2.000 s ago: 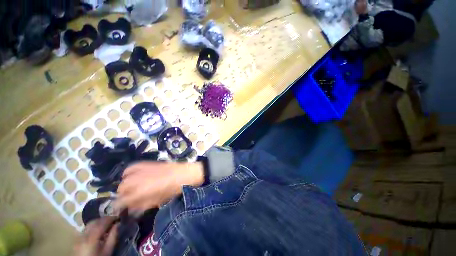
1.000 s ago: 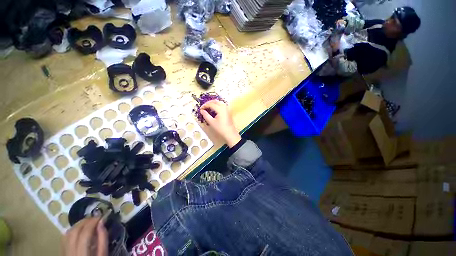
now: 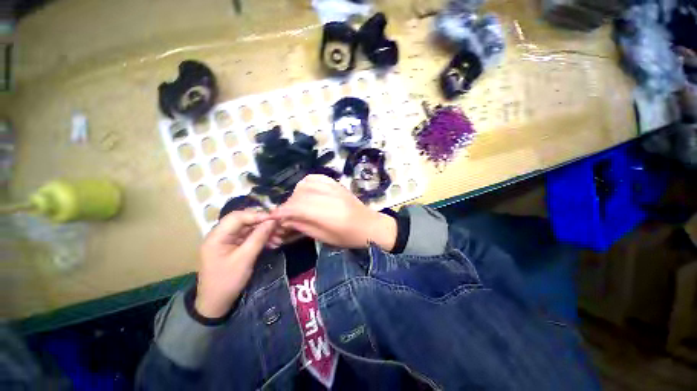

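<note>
My left hand (image 3: 229, 256) and my right hand (image 3: 329, 214) meet close to my chest, fingertips pinched together. Whatever is between the fingertips is too small and blurred to name. A black housing (image 3: 238, 205) shows partly behind my left fingers. Dark flat inserts (image 3: 283, 162) lie heaped on the white perforated tray (image 3: 223, 120) just beyond my hands. Two black housings, one at the tray's middle (image 3: 351, 124) and one nearer me (image 3: 367, 174), stand right of the heap. The purple pile (image 3: 445, 134) lies on the bench right of the tray.
A yellow squeeze bottle (image 3: 79, 200) lies at left, nozzle pointing left. More housings stand behind the tray, at left (image 3: 188, 92) and at right (image 3: 460, 74). Crinkled plastic wraps (image 3: 468, 29) lie at the back. A blue bin (image 3: 600, 198) is below the bench's green edge.
My right hand has left the purple pile and joined my left hand before my chest. The view has turned and shifted left, bringing the yellow bottle fully in.
</note>
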